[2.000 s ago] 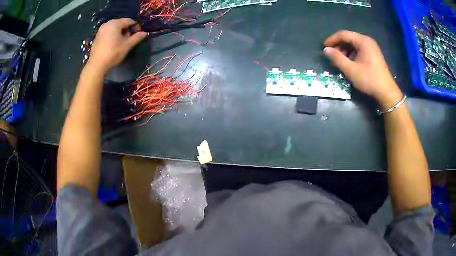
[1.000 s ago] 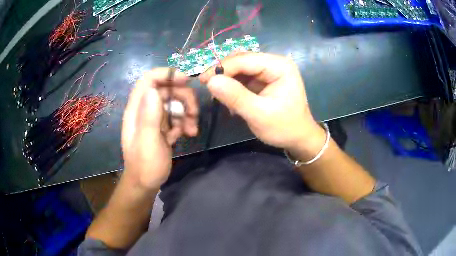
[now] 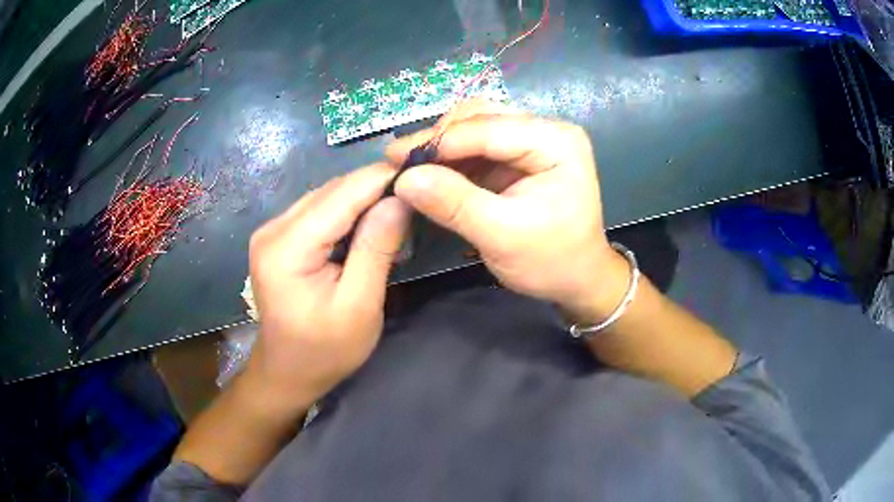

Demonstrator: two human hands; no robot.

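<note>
My left hand [image 3: 328,255] and my right hand [image 3: 510,196] meet at the fingertips in front of my body. Both pinch a black cable [image 3: 420,157] between thumb and forefinger. Thin red lead wires [image 3: 475,80] run from the cable up and to the right, passing over the right end of a green PCB panel strip [image 3: 407,93]. The strip lies flat on the dark bench just beyond my hands. A black pad [image 3: 410,127] shows partly at the strip's near edge. Most of the cable is hidden by my fingers.
Two bundles of black cables with red wire ends [image 3: 147,221] lie at the left. More green strips [image 3: 201,14] are at the top left. A blue plastic tray [image 3: 745,29] with strips is at the top right. The bench edge [image 3: 706,204] runs past my forearms.
My hands have left the far left cables and the strip's right side and come together. My left hand, blurred and apart one second ago, now grips the black cable beside my right fingertips.
</note>
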